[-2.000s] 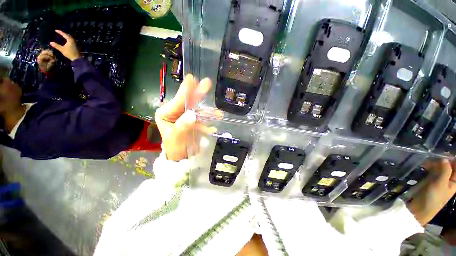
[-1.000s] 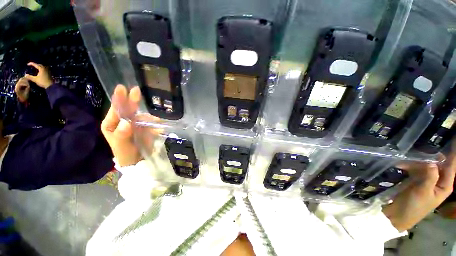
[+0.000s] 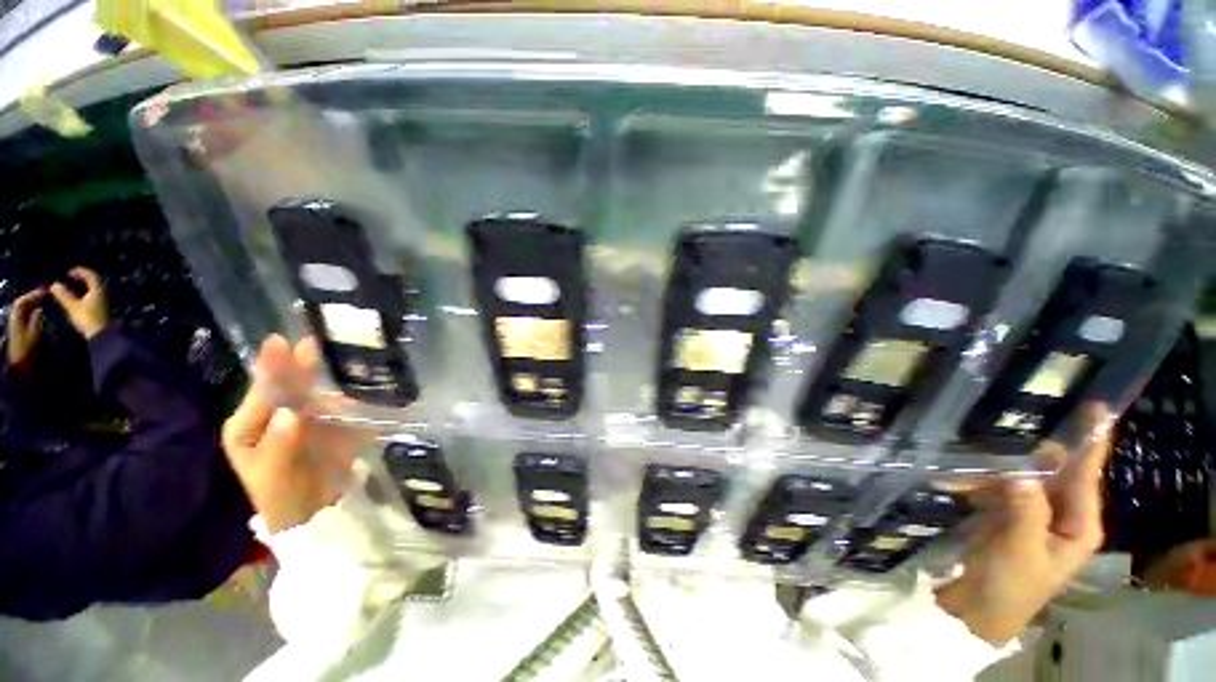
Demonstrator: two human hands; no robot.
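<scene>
A clear moulded blister tray [image 3: 614,429] spans the view in front of me. Its pockets hold black phones with their backs up in two rows, such as one in the upper row [image 3: 727,300] and a smaller-looking one in the lower row [image 3: 554,500]. Each phone back shows a light oval and a pale or tan label patch. My left hand [image 3: 296,433] grips the tray's left side, its fingertips partly seen through the plastic. My right hand [image 3: 1047,533] grips the right side.
A person in a dark sleeve [image 3: 120,453] sits at left, hands raised over dark trays. A yellow piece [image 3: 194,33] and a blue-and-white wrapper [image 3: 1134,40] lie at the far edge. A dark glossy stack [image 3: 1163,433] is at right, with pale boxes below.
The tray, first cut off at the top and right, now shows its far edge and both full rows. Both hands have moved left with it. The far bench edge has come into view.
</scene>
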